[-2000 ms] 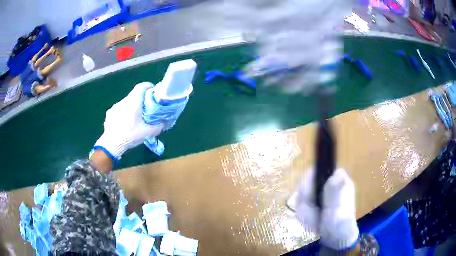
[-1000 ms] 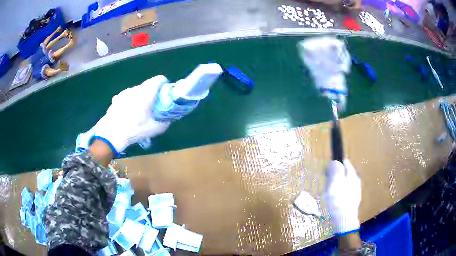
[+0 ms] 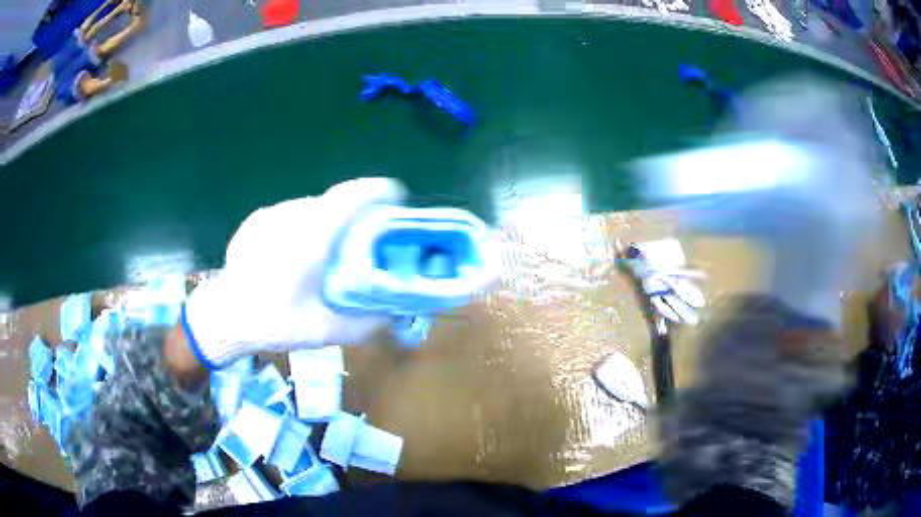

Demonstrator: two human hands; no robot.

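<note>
My left hand (image 3: 293, 263), in a white knit glove, grips a light-blue figure lower body (image 3: 353, 288) over the bench. Its oval hollow waist faces me; the legs are mostly hidden. My right hand (image 3: 808, 202) is a strong blur at the right, over the belt edge. A bright pale-blue streak (image 3: 722, 170) shows beside it; whether the fingers hold it cannot be told. The hammer (image 3: 661, 358), its head wrapped in a white glove, lies on the bench. A small white bottle (image 3: 619, 380) lies left of its handle.
Pale-blue box inserts (image 3: 318, 382) lie heaped at the left of the tan bench (image 3: 485, 404). Dark-blue moulded parts (image 3: 434, 99) lie on the green belt (image 3: 252, 131). A figure with tan limbs (image 3: 101, 81) lies on the far bench. A blue bin (image 3: 616, 493) is below the front edge.
My right hand has let go of the hammer, now on the bench, and moved up and right. The piece at my left hand now shows an open waist instead of a protruding insert.
</note>
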